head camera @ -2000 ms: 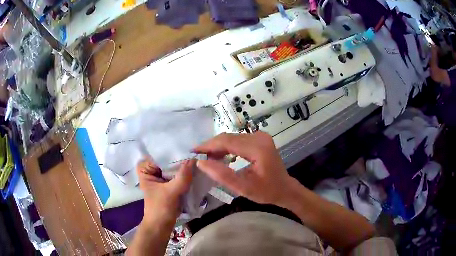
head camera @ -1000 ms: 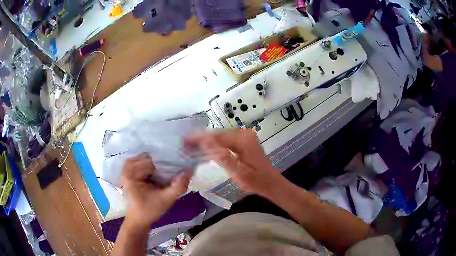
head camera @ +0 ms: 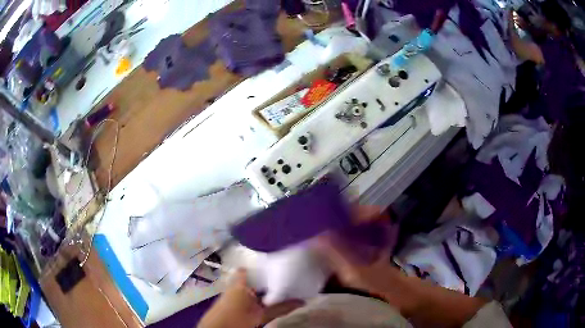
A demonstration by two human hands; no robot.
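A purple panel [head camera: 288, 221] with a white or pale-lilac piece [head camera: 288, 272] below it is held up in front of the sewing machine [head camera: 353, 115]; both are blurred. My right hand [head camera: 356, 250] holds the purple fabric at its right side, partly covered by it. My left hand [head camera: 240, 301] is at the lower left of the white piece, blurred, with its fingers against the fabric. Pale-lilac panels [head camera: 173, 230] lie on the white table left of the needle area, which the purple panel partly hides. Fabric scissors seem to show at the panels' lower edge.
A tan tray [head camera: 282, 112] with red-orange items sits behind the machine head. Purple pieces [head camera: 247, 41] lie on the brown board beyond. Heaped white and purple pieces [head camera: 449, 246] are at the right. Another person's arm [head camera: 526, 48] shows at the upper right.
The purple panel and white piece have come up between my hands, over the needle area. My right hand moved right and down, my left hand right and down. The view has shifted.
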